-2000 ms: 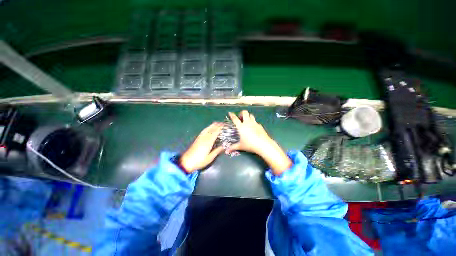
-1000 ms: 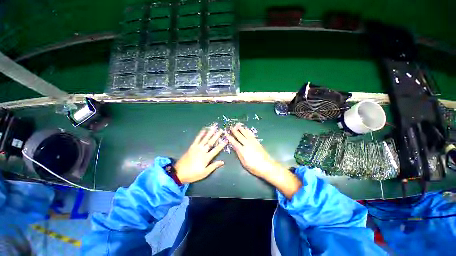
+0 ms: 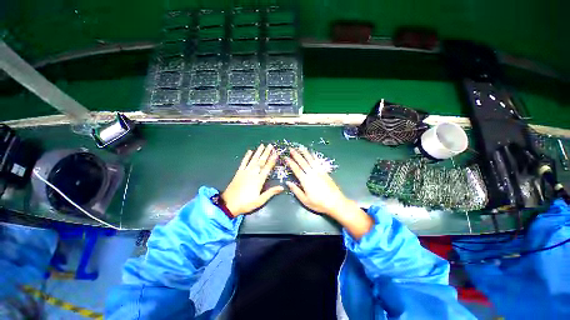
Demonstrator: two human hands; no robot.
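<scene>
A loose pile of tiny white and silver components (image 3: 324,164) lies spread on the green bench mat (image 3: 181,169), in front of me. My left hand (image 3: 251,184) lies flat with fingers spread at the pile's left side. My right hand (image 3: 315,186) lies flat over the pile's near right part, fingers apart. Neither hand grips anything. Some bits show between the two hands and beyond the fingertips; what is under the palms is hidden.
Rows of stacked circuit boards (image 3: 431,184) lie right. Behind them are a black fan (image 3: 392,124) and a white tub (image 3: 444,140). Black equipment (image 3: 500,131) stands far right, a round black thing (image 3: 77,182) far left. A blister tray (image 3: 225,87) lies beyond the bench edge. A blue sleeve (image 3: 550,250) shows right.
Two seconds ago both hands were cupped together around the shiny bits. They have since opened and flattened, and the pile has spread out, more to the right since one second ago.
</scene>
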